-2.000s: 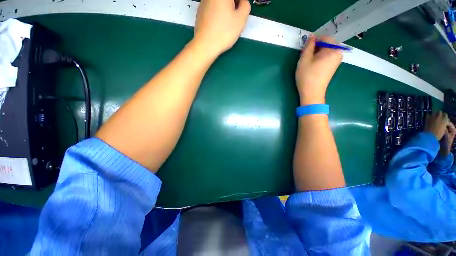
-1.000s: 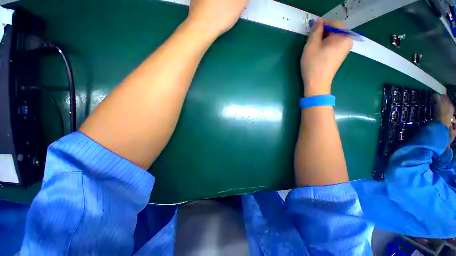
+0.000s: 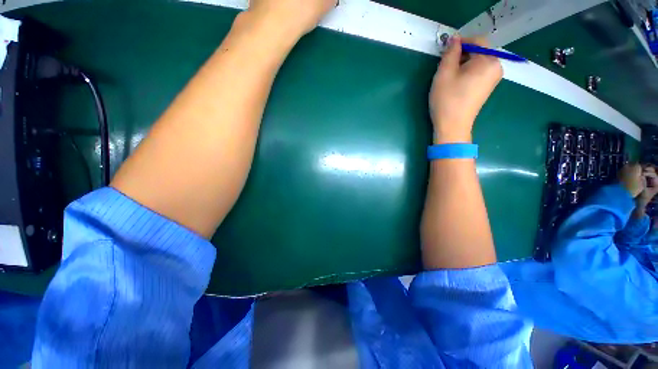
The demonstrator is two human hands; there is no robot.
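My right hand (image 3: 465,86) is at the white guide rail (image 3: 389,29), with a blue wristband (image 3: 452,151) on the wrist. It holds a thin blue pen-like tool (image 3: 495,52) between thumb and fingers, the tool pointing right over the rail. My left hand (image 3: 292,13) reaches over the rail at the top edge of the picture. Its fingers are cut off by the edge, so what it holds, if anything, is hidden.
Small modules (image 3: 562,56) lie on the green conveyor beyond the rail. A pale post (image 3: 523,20) meets the rail. A black tray of modules (image 3: 577,162) is at right beside a neighbouring worker's blue sleeve (image 3: 602,238). A black box (image 3: 36,158) with a cable stands at left.
My left hand has moved up and left, and its fingers have gone out of the picture. My right hand stays near the rail with the blue tool. The black box shows less at left.
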